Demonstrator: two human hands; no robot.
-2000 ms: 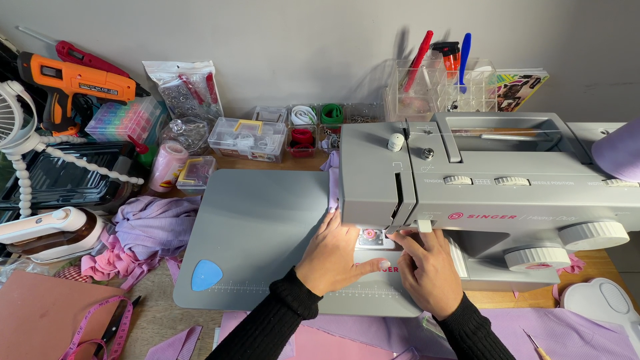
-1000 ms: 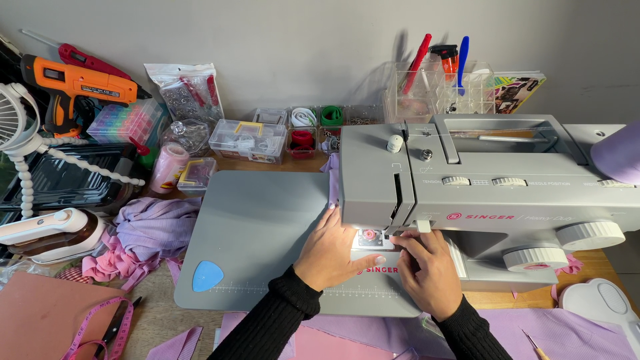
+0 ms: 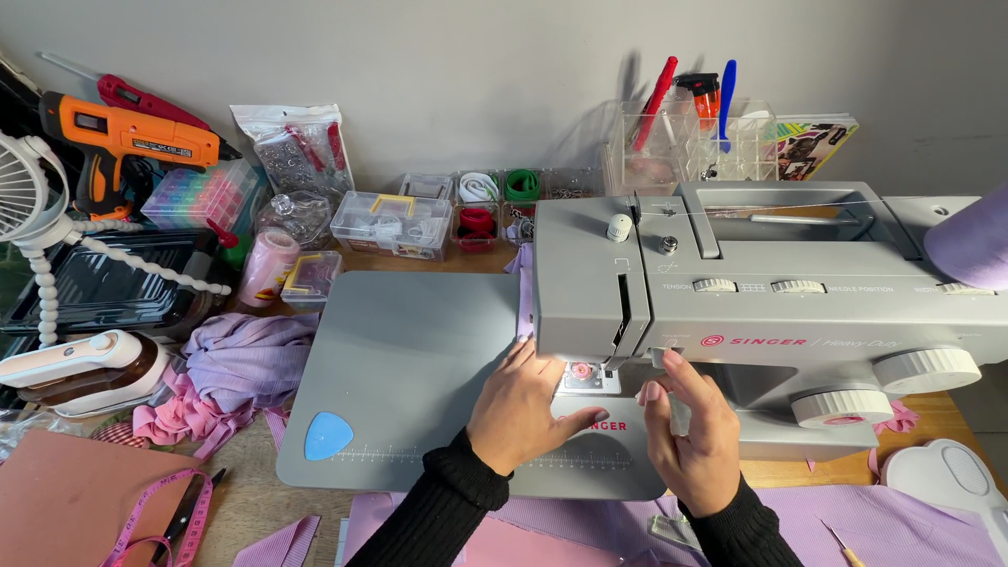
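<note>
A grey Singer sewing machine (image 3: 591,276) stands over a grey extension table (image 3: 409,378). My left hand (image 3: 524,405) lies on that table left of the needle area, its fingertips at the near end of a lilac fabric strip (image 3: 526,295) that runs back along the machine head's left side. Whether the fingers grip the strip is hard to tell. My right hand (image 3: 693,425) is raised in front of the machine, index fingertip at the reverse lever (image 3: 660,356), thumb and fingers apart with nothing between them. The bobbin cover (image 3: 583,374) shows between the hands. A lilac thread cone (image 3: 972,240) is at the right.
Left are a mini iron (image 3: 87,370), bundled lilac fabric (image 3: 244,362), an orange glue gun (image 3: 134,142) and a pink tape measure (image 3: 201,504). Tailor's chalk (image 3: 328,435) lies on the extension table. Lilac ribbed fabric (image 3: 874,520) and a small pointed tool (image 3: 846,549) lie in front.
My right hand has left the spot beside the needle area and moved right, its index finger now raised to the reverse lever. My left hand has stayed in about the same place.
</note>
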